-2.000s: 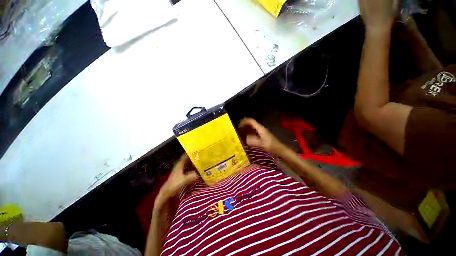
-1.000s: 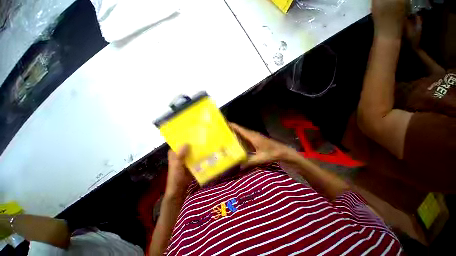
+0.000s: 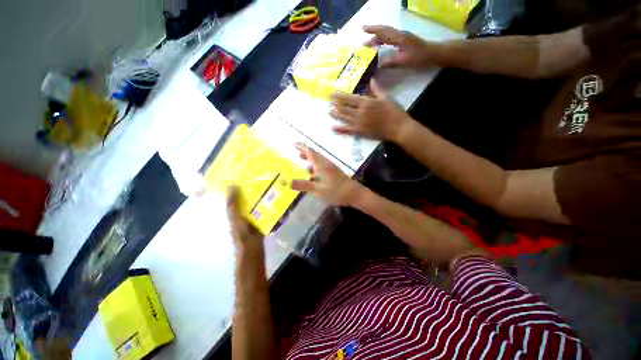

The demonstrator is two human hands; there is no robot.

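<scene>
A flat yellow box [image 3: 259,174] with a dark top edge lies tilted over the white table [image 3: 200,242], its barcode patch facing up. My left hand [image 3: 241,221] holds its lower left edge, with the fingers partly hidden beneath it. My right hand [image 3: 327,179] is at the box's right corner with fingers spread, the fingertips at the edge; no grip shows. Clear film [image 3: 316,228] shows below the box at the table's edge.
A neighbour's two hands are around another yellow box [image 3: 327,67] in clear film. Yellow cartons stand at lower left [image 3: 137,316] and top right [image 3: 443,10]. A black tray with red pieces [image 3: 216,68] and orange and yellow handles [image 3: 304,20] are across the table.
The view has swung toward the far side and left of the table. The box has moved from my lap to over the table. My right hand's fingers have spread at its right corner.
</scene>
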